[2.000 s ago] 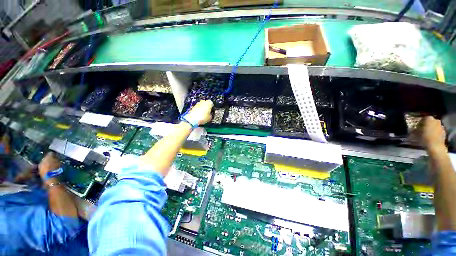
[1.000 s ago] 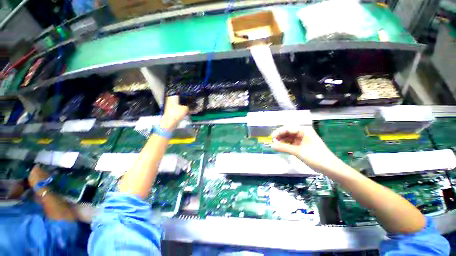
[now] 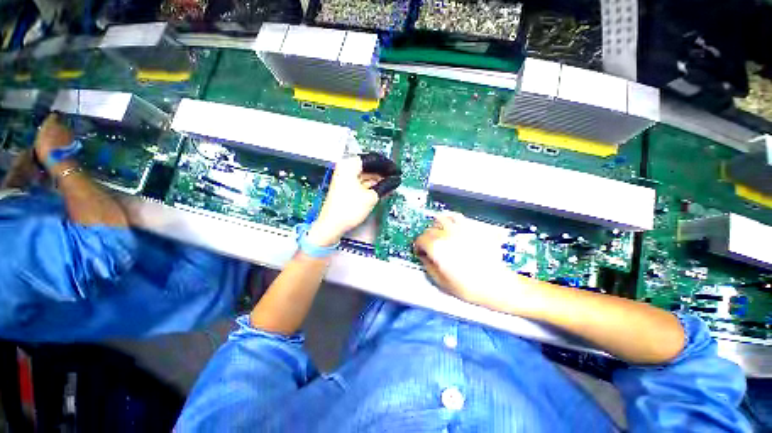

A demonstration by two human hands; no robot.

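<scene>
Large green circuit boards (image 3: 457, 110) lie side by side in front of me. My left hand (image 3: 351, 190), with black coverings on its fingers and a light blue strap on the wrist, is over the seam area between two boards, its fingers curled. My right hand (image 3: 449, 249) is just right of it, low over the near edge of the board, its fingers bent. Glare and small size hide whether either hand holds a part. A long pale heatsink (image 3: 542, 186) crosses the board, and a finned heatsink (image 3: 584, 101) stands behind it above a yellow strip (image 3: 567, 140).
Black bins of small parts (image 3: 470, 19) line the far side. A white strip (image 3: 620, 38) hangs down at the top right. A metal rail (image 3: 254, 241) runs along the near edge. Another person's hand (image 3: 55, 139) and blue sleeve are at the left.
The view has tilted down towards the boards. My left hand has come back from the bins to the board. My right hand has moved lower and nearer my body, beside my left hand.
</scene>
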